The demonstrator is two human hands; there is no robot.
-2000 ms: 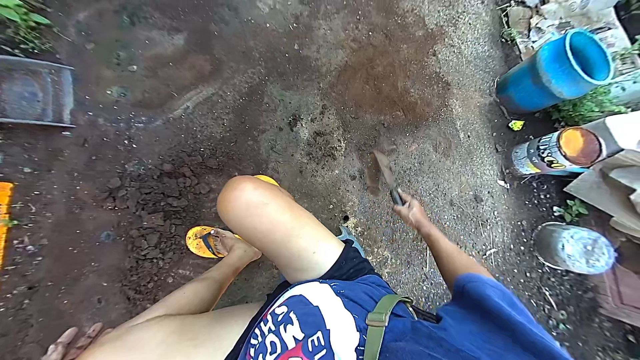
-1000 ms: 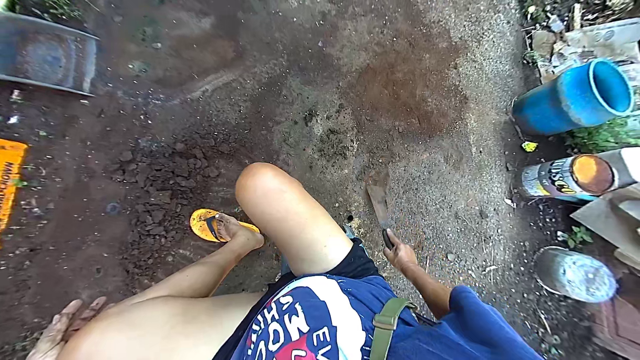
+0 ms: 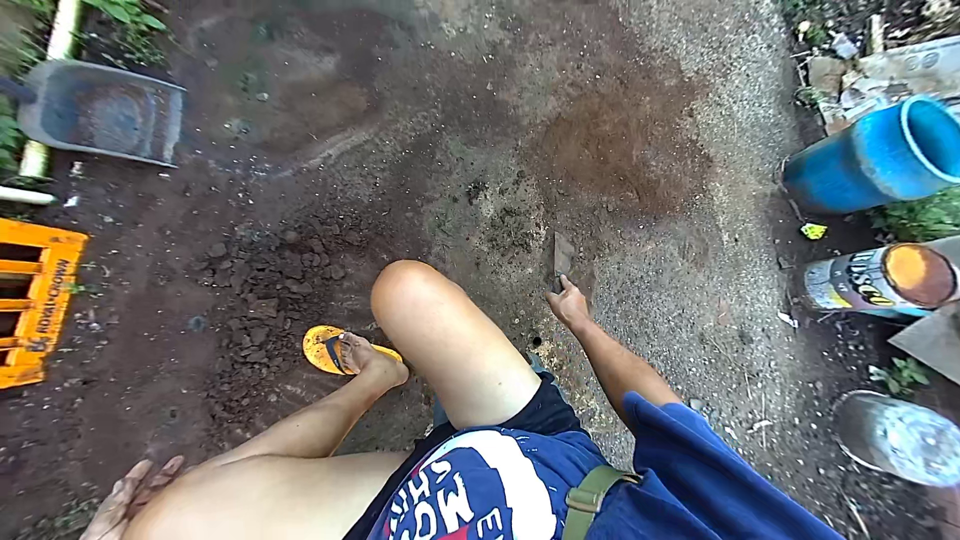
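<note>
My right hand (image 3: 568, 302) grips the dark handle of a flat-bladed hand tool, perhaps a trowel or a broad knife (image 3: 563, 253), whose blade lies at the gritty ground right of my raised knee. Beyond the blade spreads a patch of reddish-brown soil (image 3: 626, 150). My left hand (image 3: 135, 495) rests by my other knee at the lower left, partly hidden by the leg; it appears to hold nothing. Between my legs and the left side lies a heap of dark soil clods (image 3: 274, 281), next to my foot in a yellow flip-flop (image 3: 322, 349).
A dustpan-like metal scoop (image 3: 120, 112) lies at the upper left, above an orange plastic crate (image 3: 45, 300). Along the right edge stand a blue plastic container (image 3: 847, 169), a paint can (image 3: 847, 283) and a metal bucket (image 3: 900, 435). A small hole (image 3: 536, 341) shows near my knee.
My right hand has moved with the tool, and the blade now points away from me, more upright in view than two seconds ago. My left hand stays by the knee.
</note>
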